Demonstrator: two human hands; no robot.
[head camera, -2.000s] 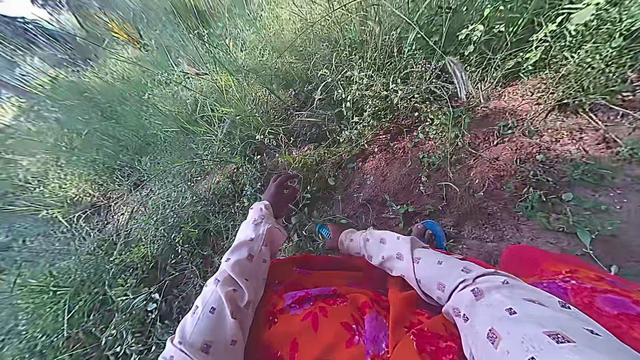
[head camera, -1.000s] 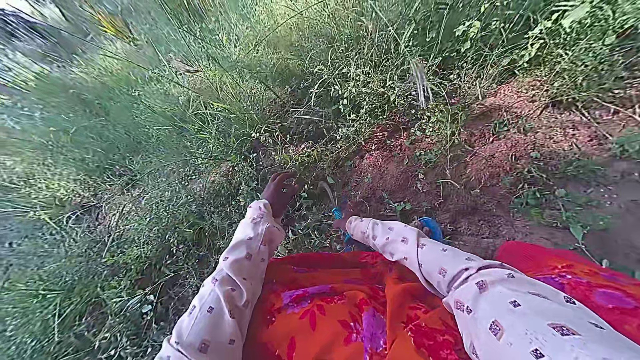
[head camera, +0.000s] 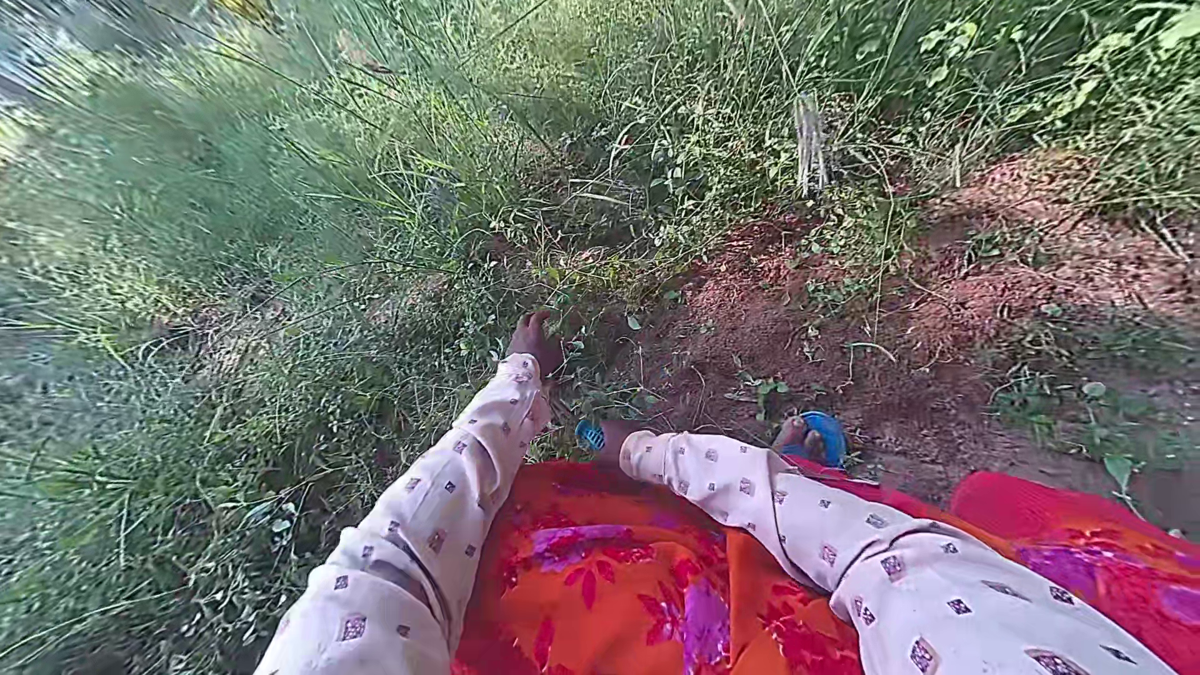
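Note:
Beyond the white patterned left sleeve, my left hand (head camera: 536, 342) is low among green weeds (head camera: 572, 281), its fingers partly bent; whether stems are between them is unclear. My right hand (head camera: 613, 441) is close to the lap, lower and to the right of the left one. It grips a small tool by its blue ribbed handle (head camera: 590, 434), whose end shows at the left side of the hand. The tool looks like a sickle, as a thin curved blade shows in the earlier view; the blade cannot be made out now.
A foot in a blue sandal (head camera: 825, 438) rests on reddish bare soil (head camera: 778, 328) right of my hands. Orange and red floral cloth (head camera: 600, 581) covers my lap. Dense grass (head camera: 375, 187) grows ahead and left, and a pale upright stub (head camera: 810, 145) stands in it.
A second ago the blue handle stood upright with a thin curved blade above my right hand; now the handle end points left and the blade is out of sight. My left hand has barely moved.

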